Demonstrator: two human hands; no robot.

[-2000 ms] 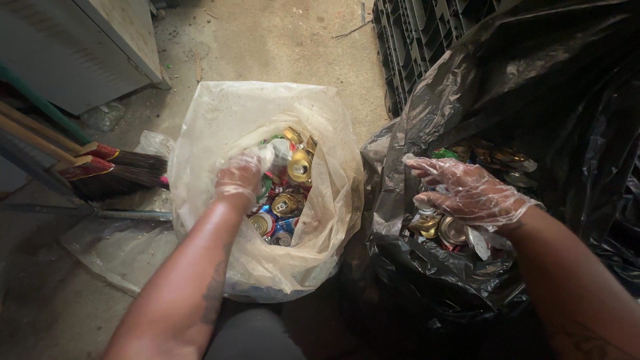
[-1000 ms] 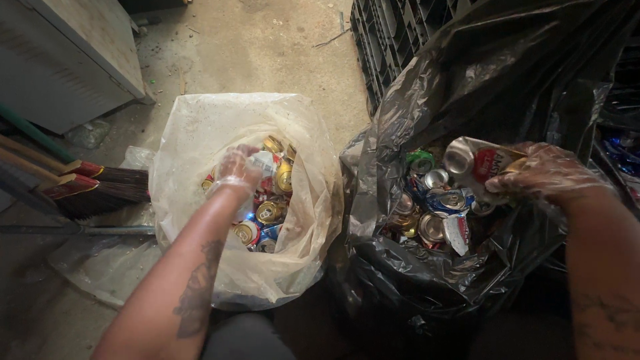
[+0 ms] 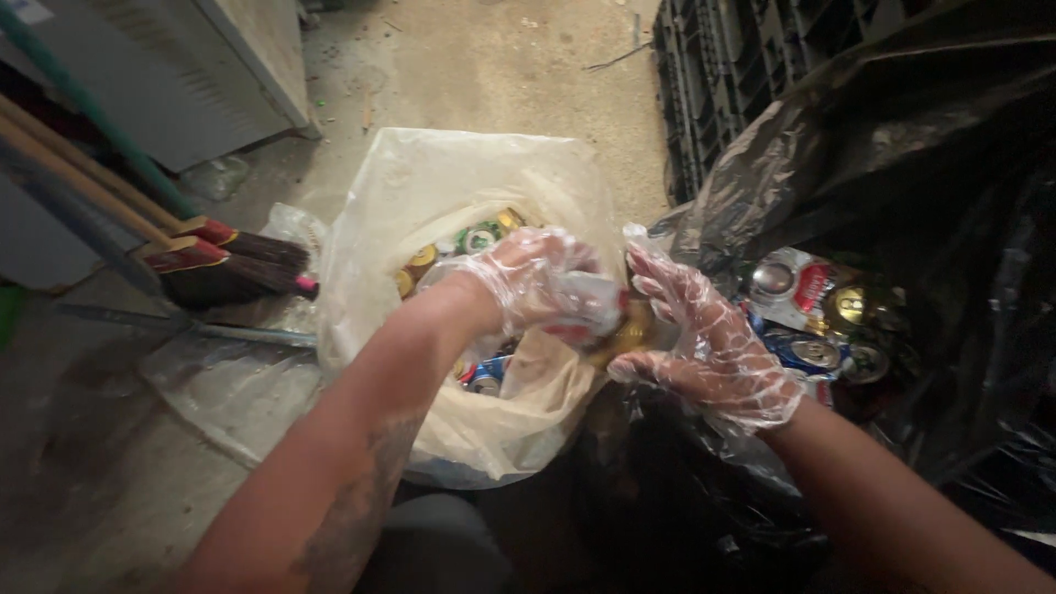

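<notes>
Both hands wear clear plastic gloves. My left hand (image 3: 536,276) is over the right part of a whitish plastic bag (image 3: 487,157) that holds several crushed cans (image 3: 481,239). A blurred white and red can (image 3: 590,305) is in its fingers. Close by on the right, my right hand (image 3: 701,338) has its fingers and thumb spread, at the left edge of a black plastic bag (image 3: 916,157). Between the two hands is a blurred gold can (image 3: 631,330); whether either hand touches it is unclear. More crushed cans (image 3: 792,285) lie inside the black bag.
Two brooms (image 3: 239,260) with dark bristles lean at the left, beside a metal bar (image 3: 239,332) and clear plastic film (image 3: 239,396) on the concrete floor. A pale metal cabinet (image 3: 181,74) stands at the upper left. A black plastic crate or pallet (image 3: 718,82) is behind the bags.
My right hand, which held a white and red can over the black bag, has moved left to the gap between the bags and is spread. My left hand has moved right within the whitish bag.
</notes>
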